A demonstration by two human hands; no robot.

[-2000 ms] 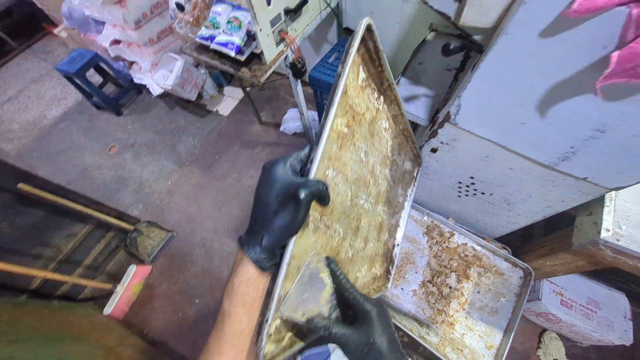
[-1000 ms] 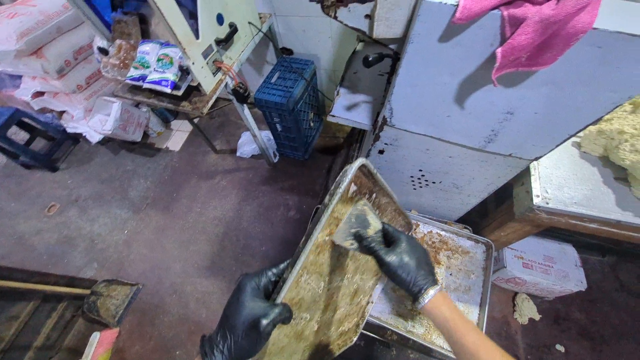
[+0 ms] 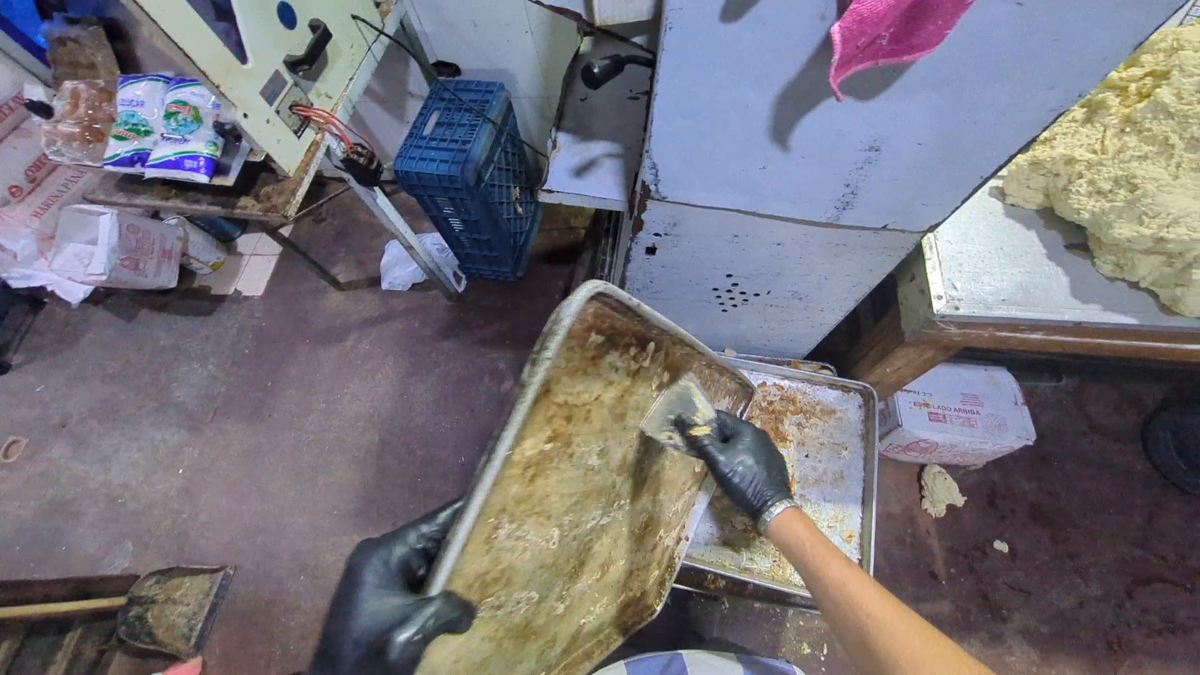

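Note:
My left hand point(image 3: 398, 591), in a black glove, grips the left rim of a metal baking tray point(image 3: 553, 469) that is held tilted. Brown and yellowish residue coats the tray's inner face. In my right hand point(image 3: 745, 459), also black-gloved, is a flat scraper point(image 3: 680, 412), its blade against the tray near the upper right side. Behind and below the held tray lies another metal baking tray point(image 3: 839, 441), strewn with brown crumbs, with more tray rims just visible under it.
A metal-topped table point(image 3: 1031, 272) bearing a large mass of dough point(image 3: 1125, 178) stands at right, a cardboard box point(image 3: 956, 412) beneath it. Ahead are a white cabinet point(image 3: 778, 187) and a blue plastic crate point(image 3: 469, 178). A dustpan point(image 3: 178, 609) lies at lower left.
The scraper has moved from the tray's lower part two seconds ago to its upper right side. My left hand has shifted lower along the rim. The view has swung right.

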